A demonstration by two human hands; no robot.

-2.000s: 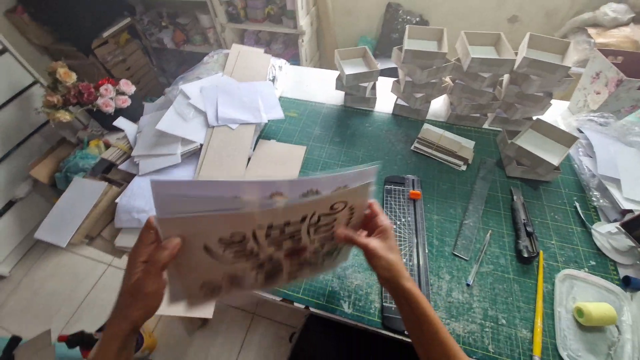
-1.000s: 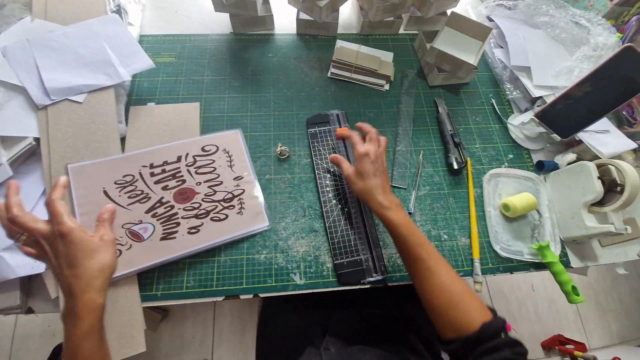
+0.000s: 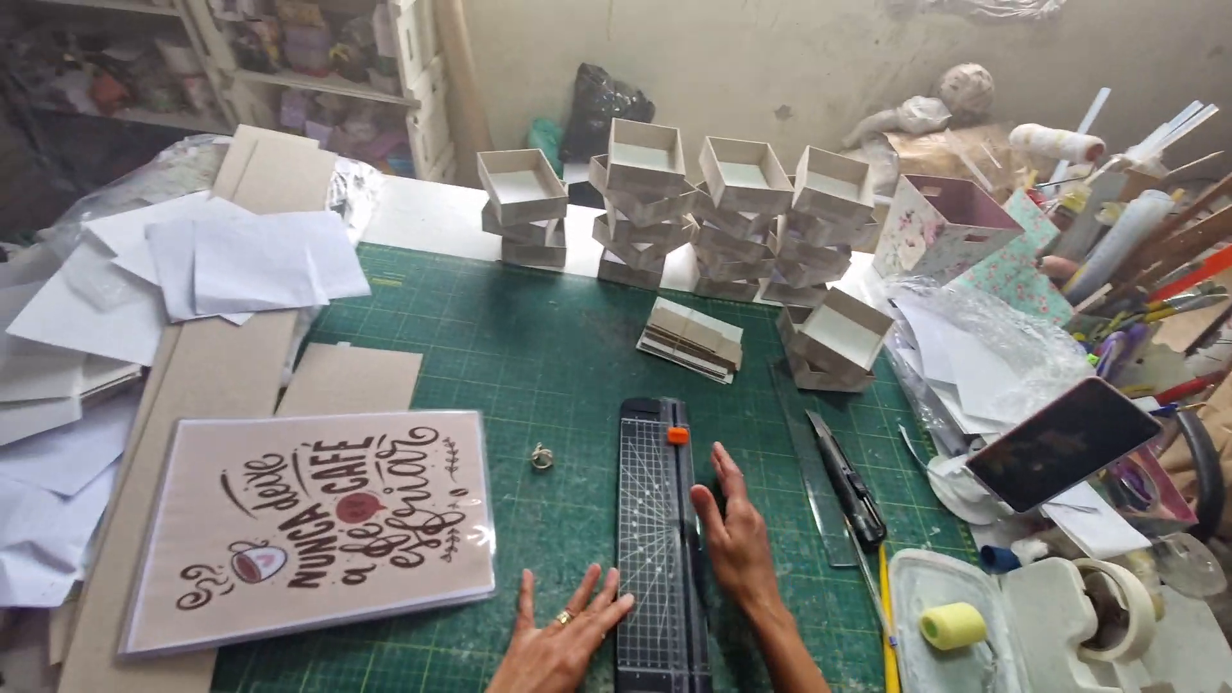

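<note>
My left hand (image 3: 568,630), a ring on one finger, rests with fingers spread at the lower left edge of a black paper trimmer (image 3: 657,549) with an orange slider. My right hand (image 3: 739,539) is beside the trimmer's right edge, thumb and fingers apart, holding nothing. Left of them, a printed lettering sheet in a clear sleeve (image 3: 327,520) lies partly on grey cardboard (image 3: 207,423) and partly on the green cutting mat (image 3: 539,346). A small metal ring (image 3: 542,456) sits on the mat between sheet and trimmer.
Stacked cardboard boxes (image 3: 645,159) line the back, with cut card pieces (image 3: 690,340) before them. To the right lie a clear ruler (image 3: 818,481), a box cutter (image 3: 847,476), a phone (image 3: 1064,443) and a tray with a yellow foam roller (image 3: 953,626). Loose white papers (image 3: 260,265) cover the left.
Two seconds ago both hands held the printed sheet; one second ago it lay at the left, my left hand at its edge. My left hand has since moved right to the trimmer. The view has shifted.
</note>
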